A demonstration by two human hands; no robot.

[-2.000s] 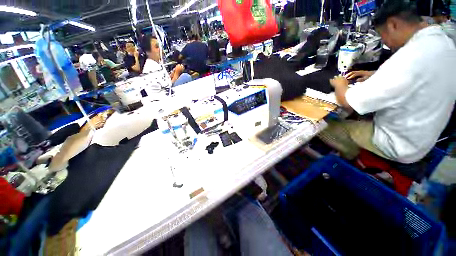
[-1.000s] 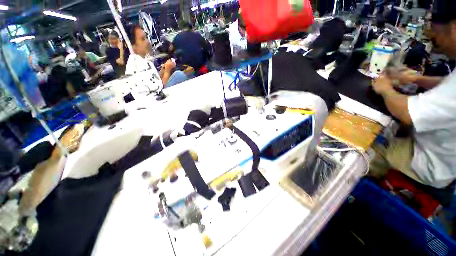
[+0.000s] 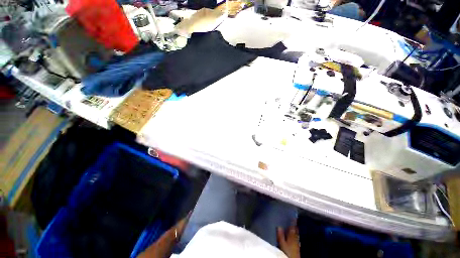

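Observation:
A black garment panel [image 3: 202,63] lies across the far left part of the white table. The white sewing machine [image 3: 387,146] stands at the right, with black strips [image 3: 347,90] draped over its head. A black cross-shaped scrap [image 3: 320,134] and small dark rectangles [image 3: 349,144] lie beside the needle area. My right hand [image 3: 289,242] is low at the bottom edge by my leg, partly cut off, fingers apart, with nothing visible in it. My left forearm shows at the bottom edge; the hand itself is out of the picture.
Blue crates [image 3: 176,174] with black pieces stand on the floor at the lower left. A brown card [image 3: 138,110] and blue cloth [image 3: 123,73] lie at the table's left end, near a person's red sleeve or garment [image 3: 103,24]. A clear pouch [image 3: 403,194] lies at the front right.
The view has swung left and down, moving the machine to the right of the picture. The left crates, my lap, left forearm and right hand have come into view.

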